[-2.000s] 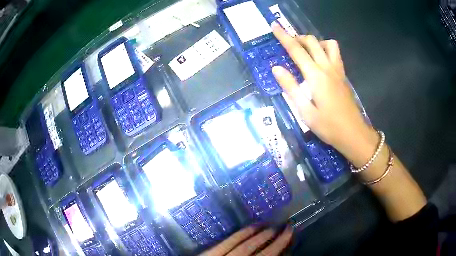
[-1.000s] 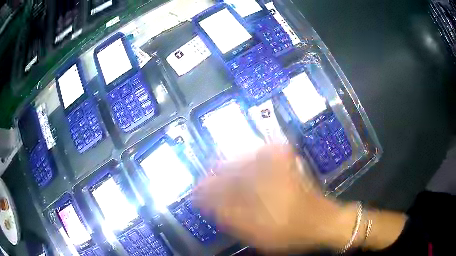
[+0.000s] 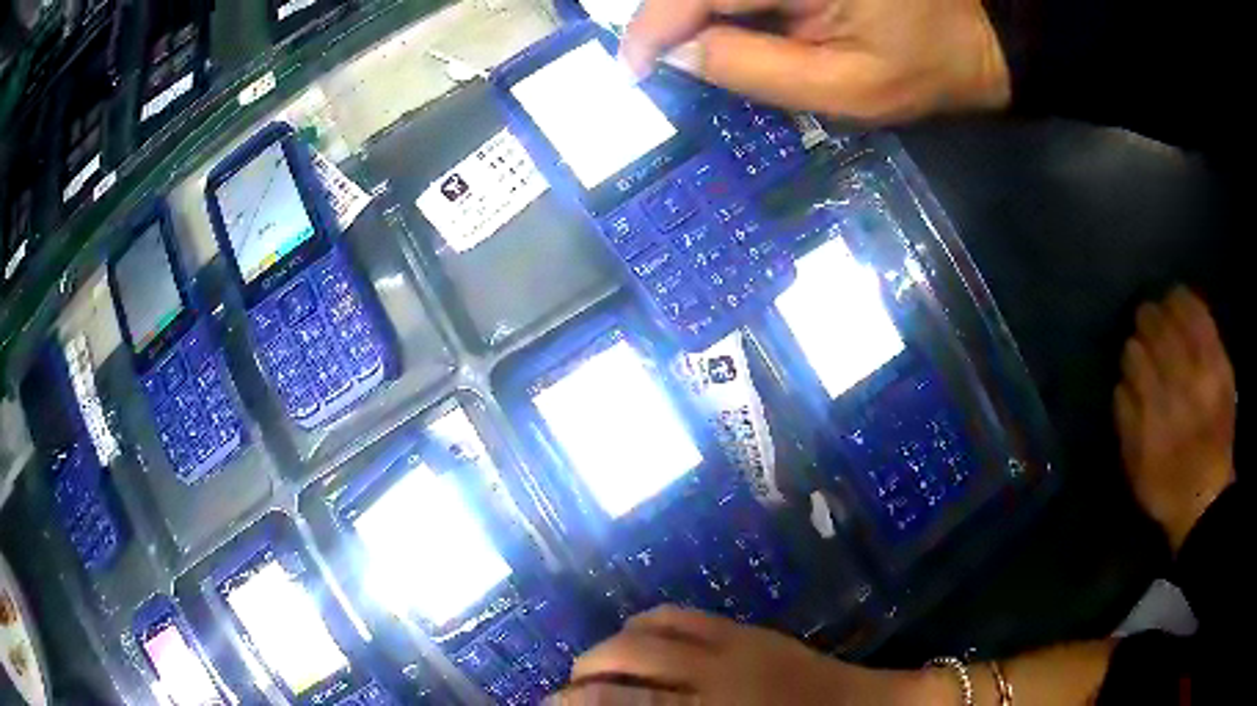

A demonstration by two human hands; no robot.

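A clear blister tray holds several blue keypad phones in two rows. One phone lies aslant at the upper middle, overlapping another phone; its screen glows white. Most front-row screens, such as this phone's screen, glare white. Two upper-left phones have dimmer screens. A white label lies in a pocket without a phone. My right hand, with bracelets at the wrist, is at the bottom edge over the front-row phones; its fingertips are partly cut off and its hold is unclear. My left hand is not in view.
Another person's hand reaches in from the upper right, fingertips at the slanted phone's screen. A further hand shows at the right edge by a dark sleeve. Rows of dark phones lie beyond the tray at the upper left. A white disc is at the left edge.
My right hand has moved from the upper right phone down to the bottom edge. My left hand has left view. Two other hands have entered at the right. Two upper-left screens have dimmed.
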